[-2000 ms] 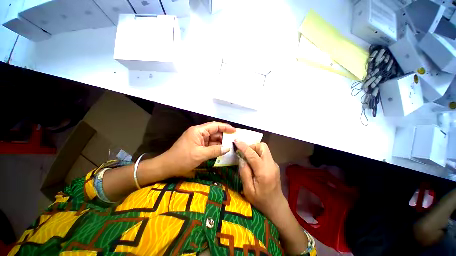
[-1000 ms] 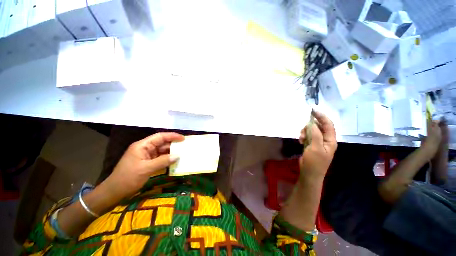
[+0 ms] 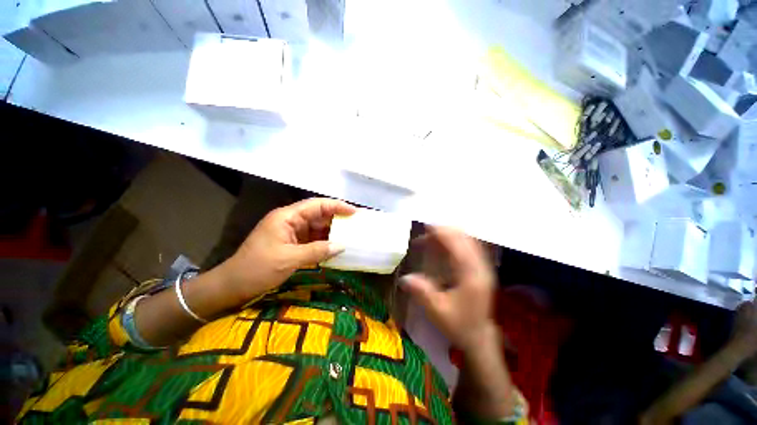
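Note:
My left hand (image 3: 292, 241) holds a palm-sized white label pad (image 3: 370, 241) with yellow edges by its left side, between thumb and fingers, just below the table's front edge. My right hand (image 3: 452, 278) is blurred, just right of the pad, with thumb and fingers apart; I see nothing in it. A slim olive-yellow patterned strip, perhaps a utility knife (image 3: 561, 180), lies on the table beside the black cable bundle (image 3: 599, 137).
Closed white cartons stand in a row at the back left, with a single white carton (image 3: 236, 76) in front. Yellow paper (image 3: 535, 91) and loose white cartons (image 3: 637, 172) lie to the right. Another person's arm (image 3: 705, 373) is at the lower right. Glare hides the table's middle.
The olive-yellow strip, held in my right hand one second ago, now lies on the table. My right hand has come back beside the pad. The view has shifted.

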